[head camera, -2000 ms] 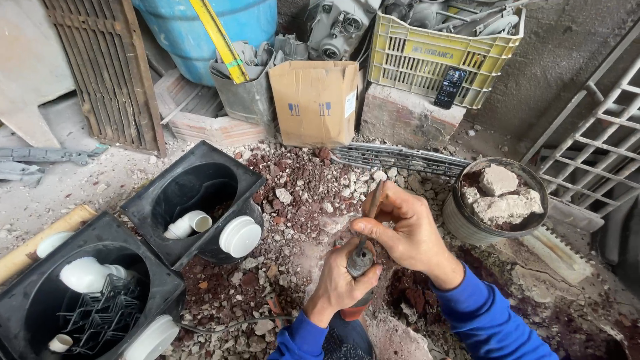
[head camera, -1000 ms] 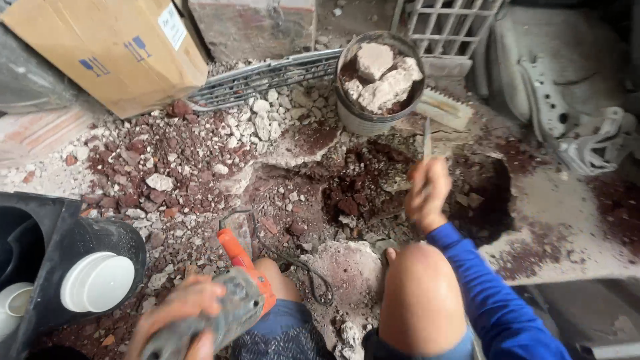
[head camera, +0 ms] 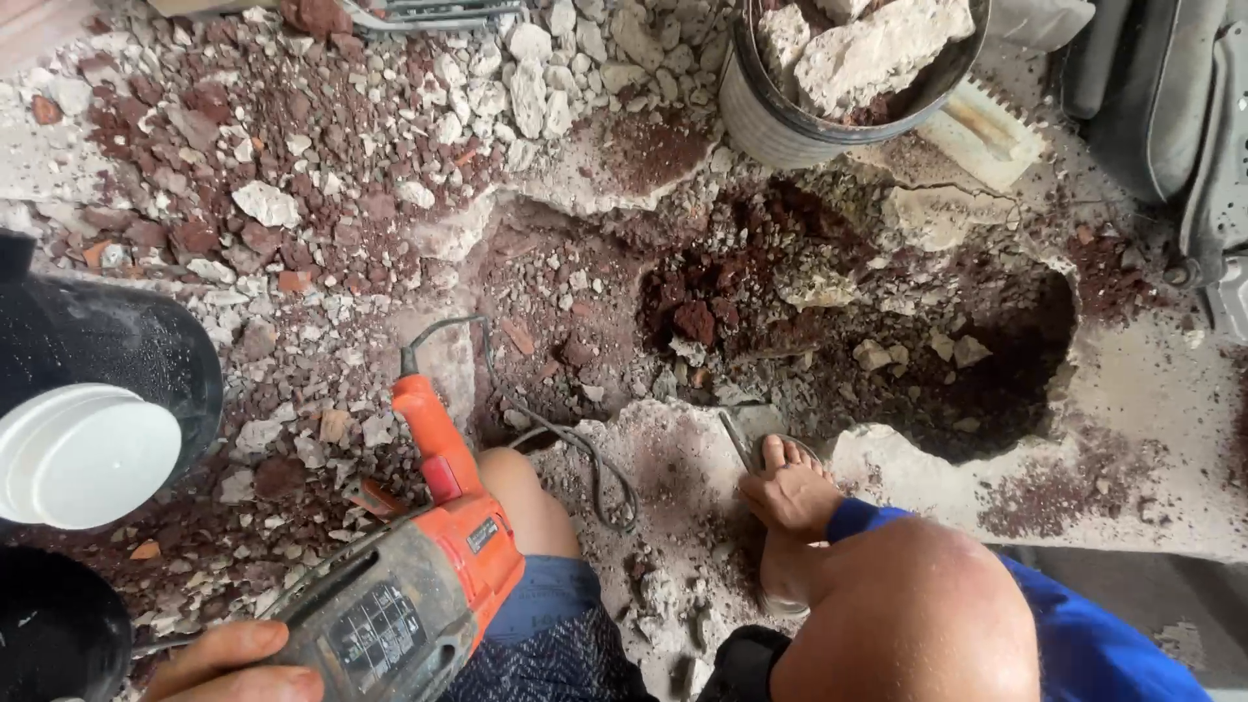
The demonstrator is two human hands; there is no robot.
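An orange and grey corded power tool (head camera: 429,556), apparently a rotary hammer, lies over my left thigh with its orange handle pointing up the view. My left hand (head camera: 234,668) is around its grey body at the bottom left, only the fingers showing. Down beside my sandalled foot, my right hand (head camera: 795,497) holds a thin metal bit or chisel (head camera: 738,439) whose tip points up and left near the hole's edge. My knee partly hides that arm. A dug-out hole (head camera: 877,331) in the broken concrete floor, with reddish soil and rubble, runs across the middle and right.
A bucket (head camera: 795,141) full of concrete chunks stands beyond the hole, beside a notched trowel (head camera: 985,132). The tool's grey cord (head camera: 595,458) loops near my left knee. Black plastic boxes (head camera: 117,331) with a white cap (head camera: 88,455) are at left. Rubble covers the floor at upper left.
Two seconds ago both my hands were together in front of me around a tool part. They have moved apart, and my right hand has gone down to my foot. The view has tilted down sharply.
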